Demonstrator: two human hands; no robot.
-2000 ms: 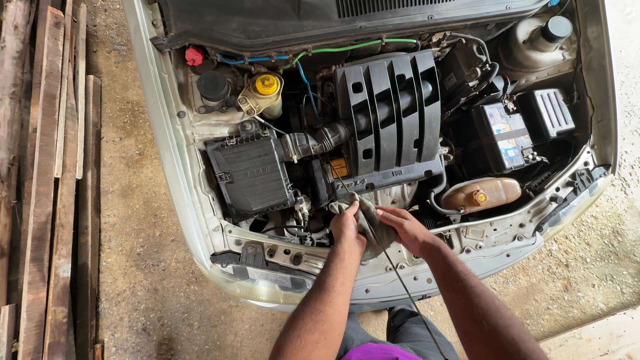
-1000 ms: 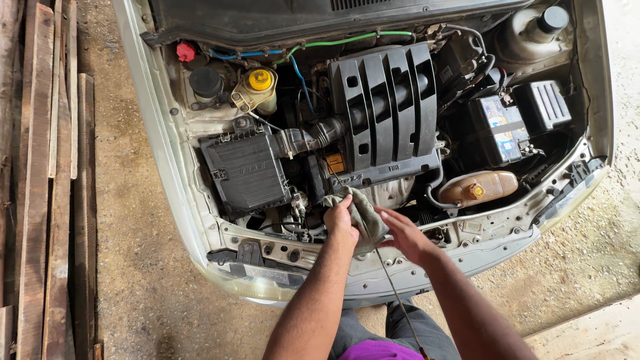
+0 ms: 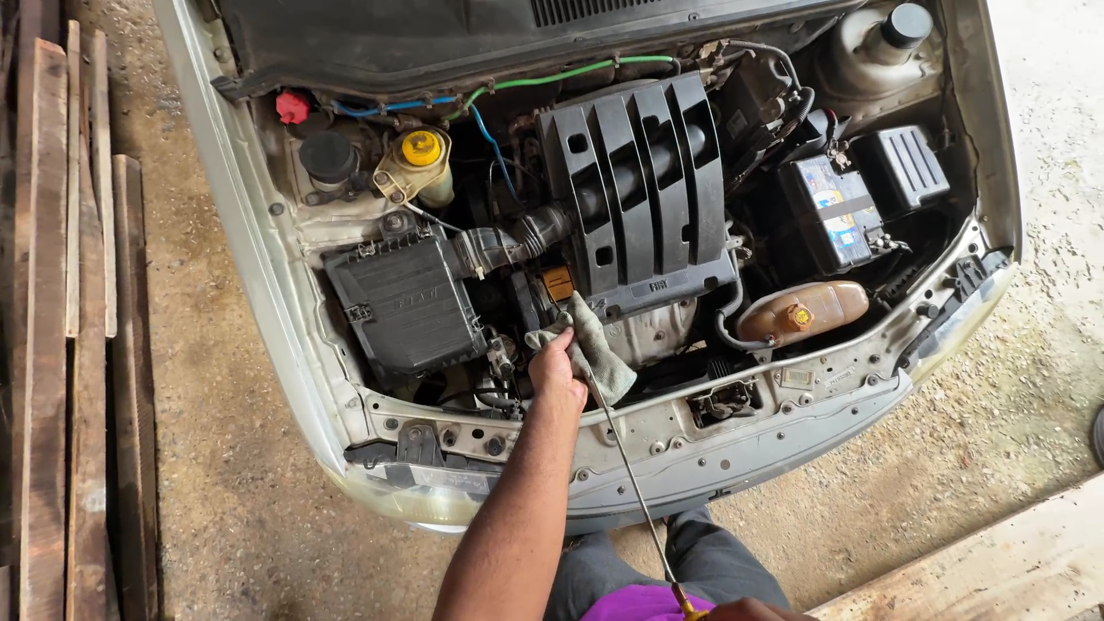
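My left hand (image 3: 556,373) grips a grey-green cloth (image 3: 593,349) over the front of the engine, just below the black engine cover (image 3: 642,185). A thin metal dipstick (image 3: 636,487) runs from the cloth down toward my body. Its yellow handle (image 3: 690,609) is at the bottom edge of the view, where my right hand (image 3: 749,611) holds it, partly cut off by the frame. Whether the dipstick's upper tip lies inside the cloth is hidden.
Around the engine are a black air filter box (image 3: 405,302), a battery (image 3: 828,211), a brown coolant tank (image 3: 806,312) and a yellow-capped reservoir (image 3: 423,159). The car's front crossmember (image 3: 621,444) lies beneath my left forearm. Wooden boards (image 3: 86,388) lie at the left.
My right hand has moved from beside the cloth down to the bottom edge, near my body. My left hand stays at the cloth over the engine's front.
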